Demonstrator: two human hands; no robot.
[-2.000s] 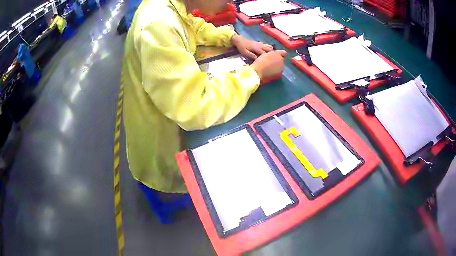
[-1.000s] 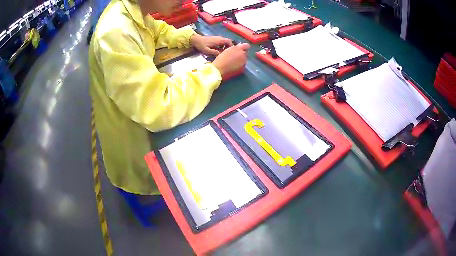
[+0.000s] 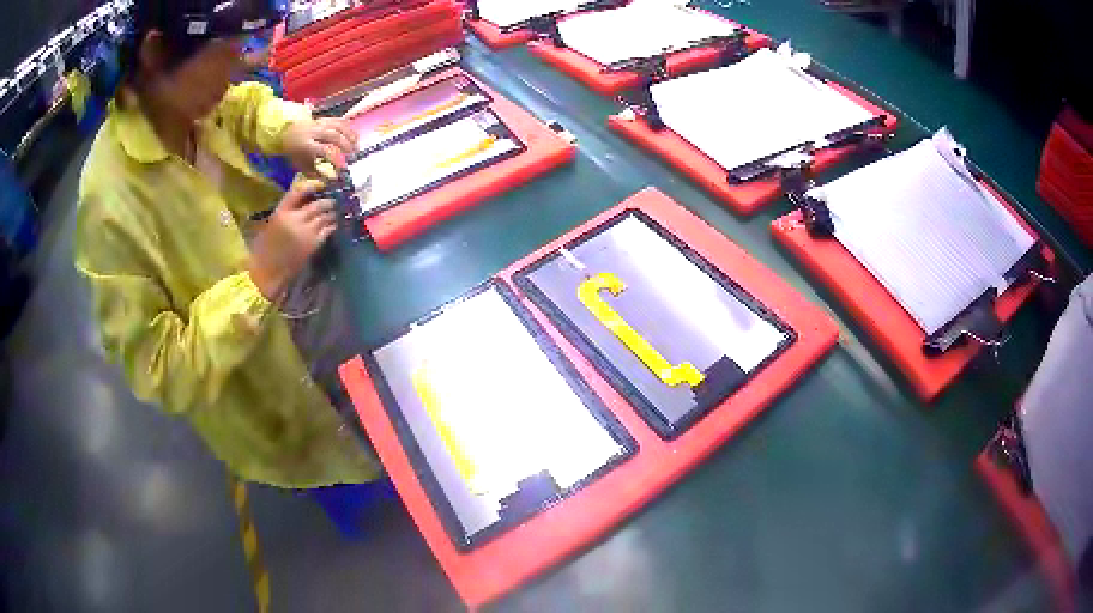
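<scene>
Neither of my hands is in the picture. Nearest in front of me a red foam tray (image 3: 746,405) lies on the green bench. Two display assemblies lie side by side in it, silver-grey backs up with black borders. The right display assembly (image 3: 707,321) has a yellow bracket-shaped flex cable (image 3: 635,340) across its back and a dark patch at its lower edge. The left display assembly (image 3: 539,407) has strong glare and a yellow strip along its left side.
A person in yellow (image 3: 180,299) stands at the left, hands at the edge of another red tray (image 3: 479,176) with displays. Red trays are stacked behind (image 3: 360,50). Clamped units under white sheets (image 3: 923,240) line the right side. Yellow-black floor tape (image 3: 249,545) shows lower left.
The person in yellow has straightened and moved left, hands now off the middle of their tray and at its left edge, uncovering its displays. My view has shifted, so the near tray sits further left.
</scene>
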